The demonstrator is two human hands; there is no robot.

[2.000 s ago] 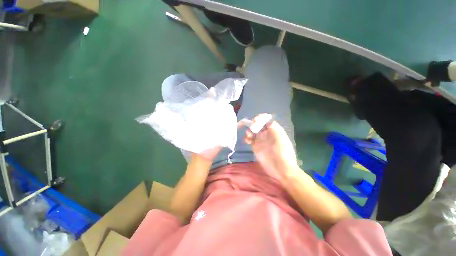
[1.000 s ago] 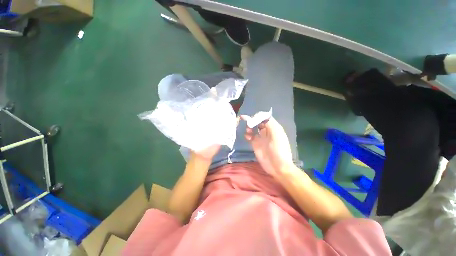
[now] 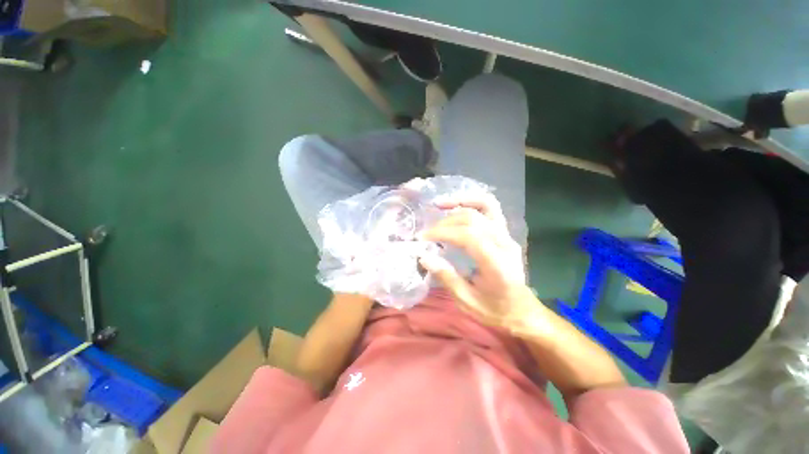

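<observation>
A crinkly clear plastic bag is held over my lap. A clear round part shows as a circular rim in or against the film; I cannot tell which. My left hand is mostly hidden under the bag and supports it from the left. My right hand is at the bag's right side, with fingers curled on the film. The small white piece is not distinguishable in the bright glare.
An open brown carton stands at lower left beside a blue bin. A wheeled pipe rack is at the left. A blue stool and a person in black are at the right. The green bench's edge crosses the top.
The bag has come down and right, nearer my body, and is more bunched. My right hand, earlier apart from it with a small white piece, is now on the bag.
</observation>
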